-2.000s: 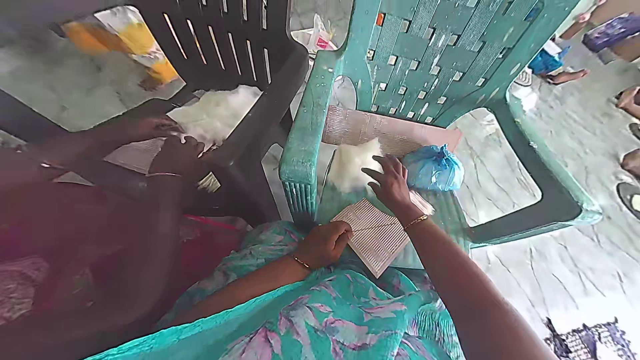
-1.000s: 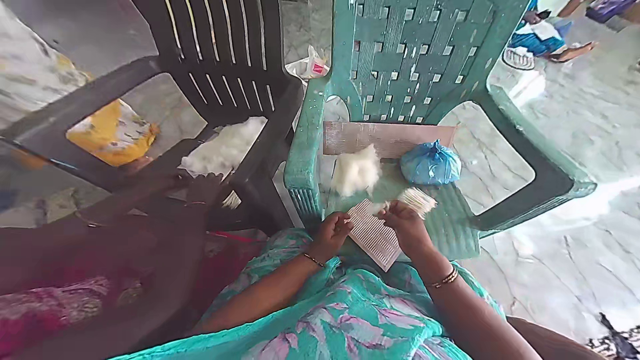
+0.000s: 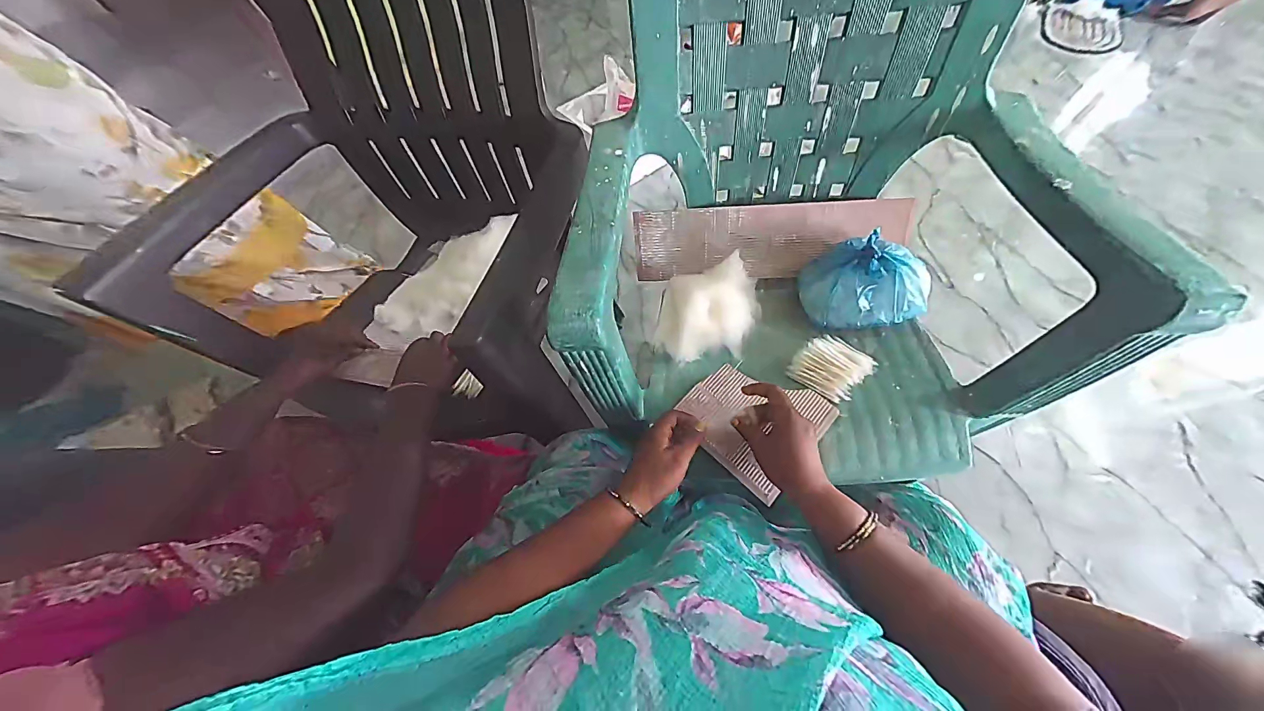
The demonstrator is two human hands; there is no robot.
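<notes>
A ridged cardboard sheet (image 3: 726,395) lies at the front of the green plastic chair's seat (image 3: 889,434). My left hand (image 3: 667,456) is at the sheet's left edge, thumb and fingertips together; whether something thin is between them is too small to tell. Over the sheet's right part, my right hand (image 3: 780,439) is bent with curled fingers, its grip unclear. Just behind that hand rests a bundle of thin white cotton wicks (image 3: 831,369). A fluffy piece of cotton wool (image 3: 708,308) sits on the seat's left side, and a knotted blue plastic bag (image 3: 865,281) stands at the back right.
Another ridged cardboard piece (image 3: 770,232) lies along the seat's back. At left, a person's hands (image 3: 420,365) work by cotton wool (image 3: 444,281) on a dark plastic chair (image 3: 227,188). The green chair's armrests (image 3: 1116,207) flank the seat. Patterned cloth (image 3: 267,267) shows beyond the dark chair.
My right hand was at the wick bundle one second ago and is now nearer, over the cardboard sheet. The bundle lies free on the seat. My left hand stays by the sheet's left edge.
</notes>
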